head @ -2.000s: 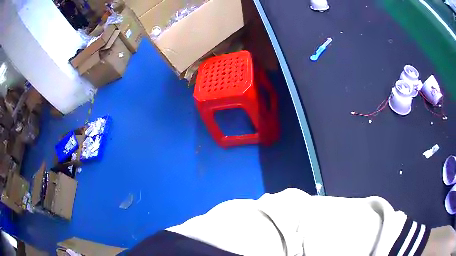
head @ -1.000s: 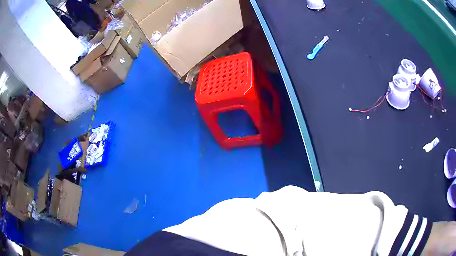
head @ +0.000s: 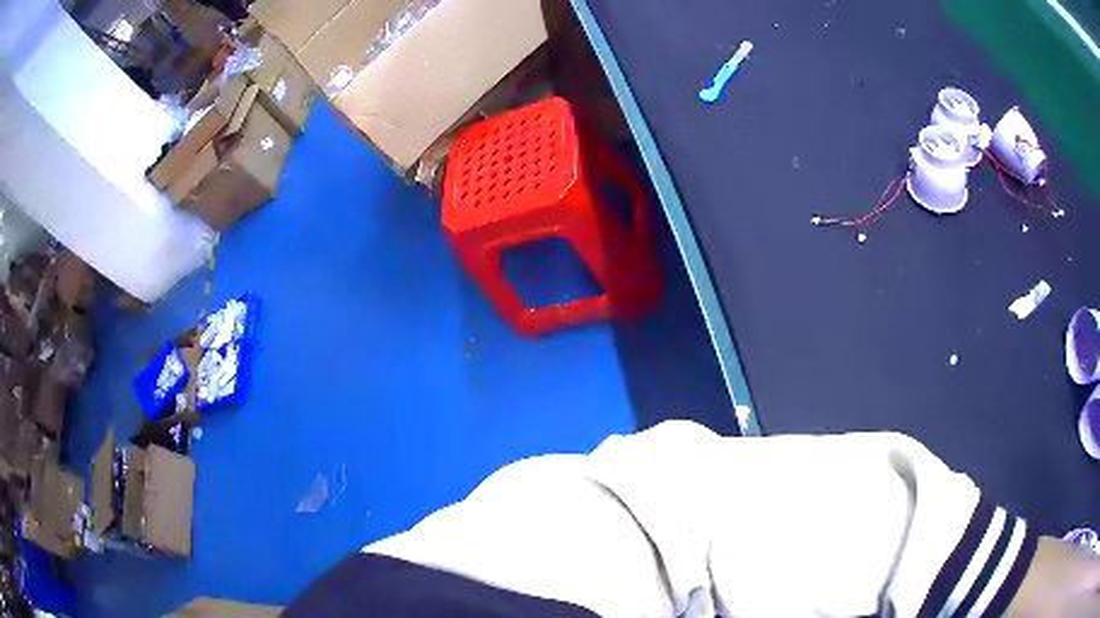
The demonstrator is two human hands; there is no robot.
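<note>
My left arm, in a white sleeve with a dark striped cuff, reaches along the bottom to the right. Only the wrist and part of my left hand (head: 1069,584) show, cut off by the right edge; the fingers are hidden. A pale lilac part (head: 1082,538) shows just above the hand; I cannot tell if it is held. Two lilac housings (head: 1086,347) lie above it at the right edge. Several lilac fan units (head: 938,172) with thin red wires are grouped farther up the bench. My right hand is out of view.
The black bench (head: 820,314) has a green edge. A blue tool (head: 726,71) and a small white piece (head: 1030,299) lie on it. Left of the bench are a red stool (head: 519,169), an open carton (head: 440,85), a white pillar (head: 97,157) and blue trays (head: 223,350).
The view has shifted, so the bench items sit higher and farther left. The lilac part at the top edge has left view. A pale lilac part now shows above my left hand.
</note>
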